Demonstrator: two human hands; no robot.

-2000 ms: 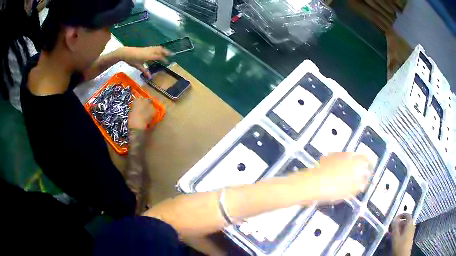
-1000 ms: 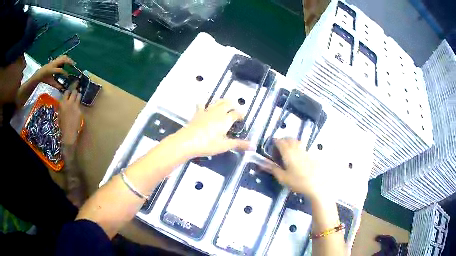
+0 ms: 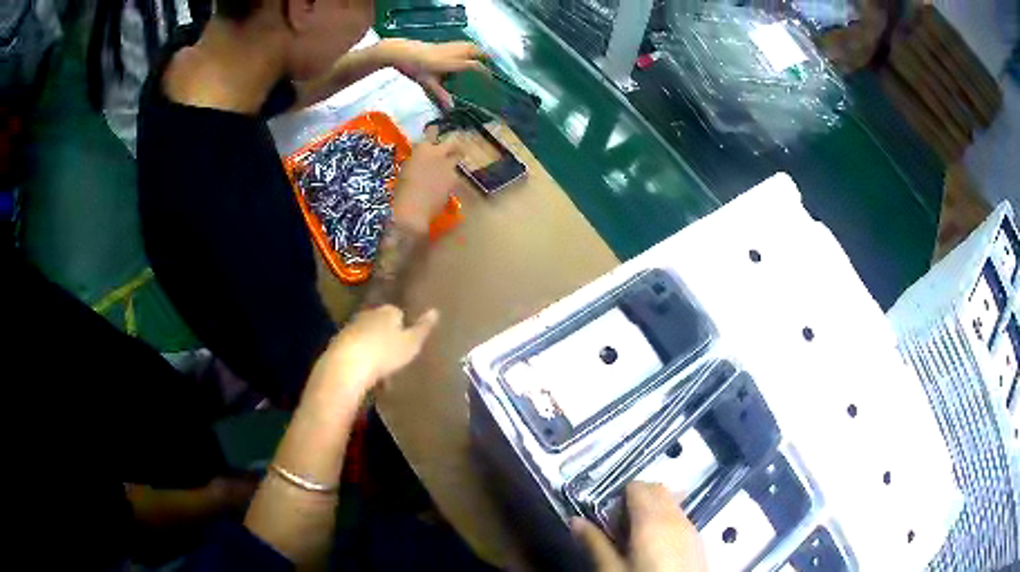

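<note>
A white blister tray (image 3: 727, 324) lies in front of me, tilted in view. A phone middle frame (image 3: 610, 355) sits in its near-left pocket. Beside it, a small overlapping stack of middle frames (image 3: 716, 436) leans in the tray. My right hand (image 3: 654, 536), cut off by the bottom edge, grips the stack's lower end. More frames sit in pockets to the lower right. The far row shows bare white pockets with small dark holes. My left hand (image 3: 386, 346), with a bangle, is off the tray to the left, slightly blurred, empty, with a finger extended.
A seated person in black (image 3: 224, 212) is close on the left, hands at a middle frame (image 3: 492, 168). An orange basket of metal parts (image 3: 352, 263) lies on brown cardboard (image 3: 503, 268). Stacked trays (image 3: 951, 369) stand at the right. Clear plastic (image 3: 761, 78) is piled across the bench.
The view has swung left. My left hand has left the tray, and the far row's frames are out of their pockets. My right hand has moved to the tray's near side, with a stack of frames.
</note>
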